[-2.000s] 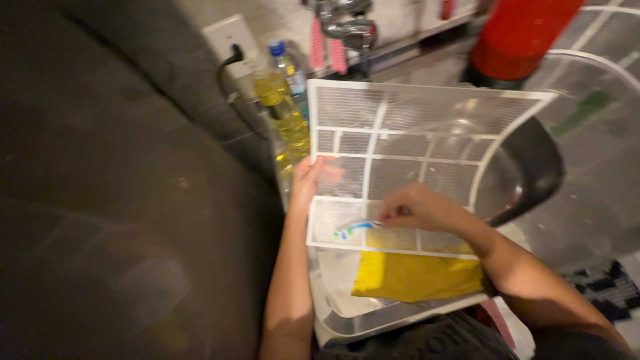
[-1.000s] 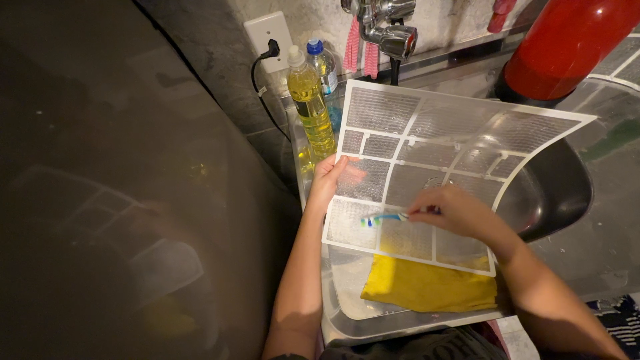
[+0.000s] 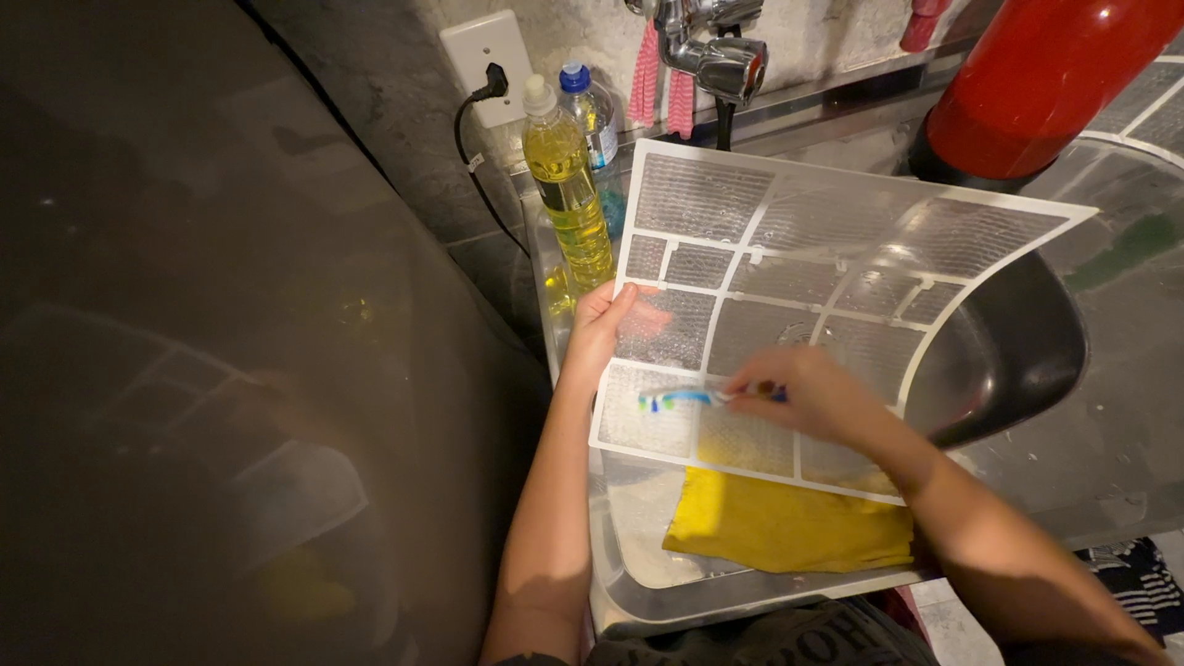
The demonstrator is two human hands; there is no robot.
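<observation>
A white plastic-framed mesh air filter (image 3: pixel 768 310), curved and wet-looking, is tilted over the sink. My left hand (image 3: pixel 606 328) grips its left edge, thumb in front and fingers behind the mesh. My right hand (image 3: pixel 800 393), slightly blurred, holds a blue and white toothbrush (image 3: pixel 689 398) by its handle. The brush head, with green and blue bristles, lies over the filter's lower left panel; whether it touches the mesh cannot be told. Below the filter, a yellow cloth (image 3: pixel 786 527) lies at the front of the steel sink top (image 3: pixel 647 601).
Behind my left hand stand a bottle of yellow liquid (image 3: pixel 569 185) and a blue-capped bottle (image 3: pixel 592 116). A chrome faucet (image 3: pixel 712 60) is above the filter. The sink basin (image 3: pixel 1008 351), a red container (image 3: pixel 1054 88) and another white-framed mesh (image 3: pixel 1147 116) are right. A dark glossy surface (image 3: pixel 231 370) fills the left.
The view has shifted since the oldest frame. My left hand keeps its hold on the filter's left edge, and the toothbrush in my right hand stays over the lower left part of the mesh.
</observation>
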